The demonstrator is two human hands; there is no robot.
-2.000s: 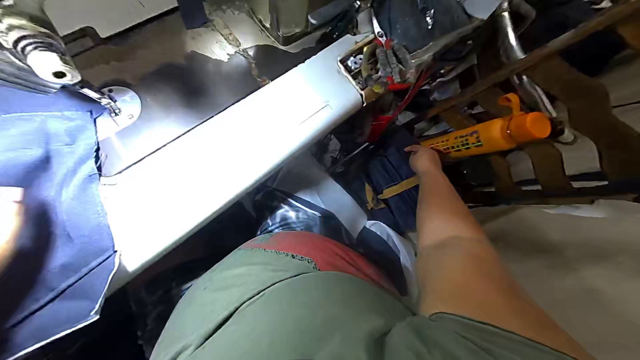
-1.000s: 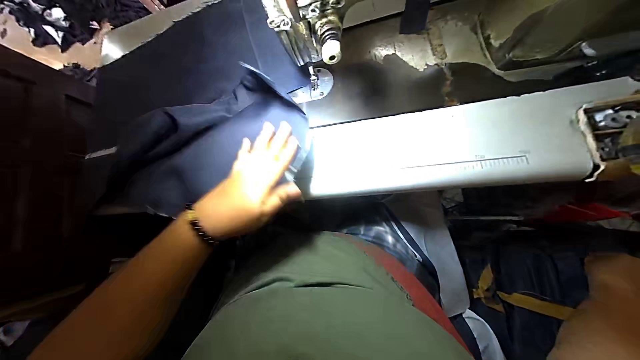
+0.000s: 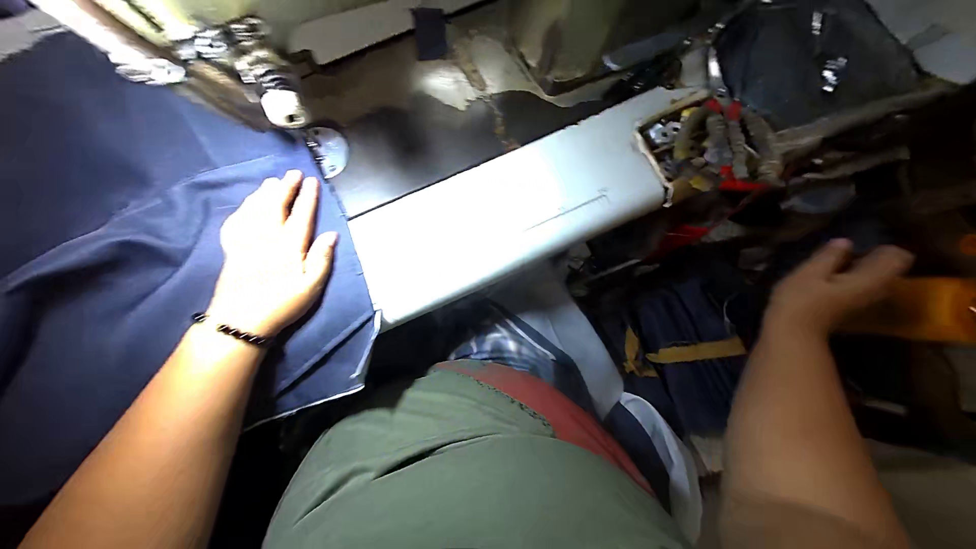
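My left hand (image 3: 271, 255), a beaded bracelet on its wrist, lies flat with fingers apart on dark blue fabric (image 3: 130, 213). The fabric spreads over the left of the table, its edge reaching the round needle plate (image 3: 329, 152) below the head of a sewing machine (image 3: 284, 105). Out at the right, my right hand (image 3: 839, 282) is blurred, beside an orange cylindrical object (image 3: 930, 309); whether it touches or holds that cannot be told. Dark blue cloth tied with a yellow strip (image 3: 698, 351) lies below and left of this hand.
A white table edge (image 3: 518, 210) with a printed scale runs diagonally across the middle. At its right end, an open compartment (image 3: 663, 145) holds small parts, with red-marked tools (image 3: 724, 145) beside it. Light cloth (image 3: 564, 328) hangs under the table, by my lap.
The view has swung right since one second ago. My left hand remains on the fabric, now with more of the blue cloth laid out near the needle plate.
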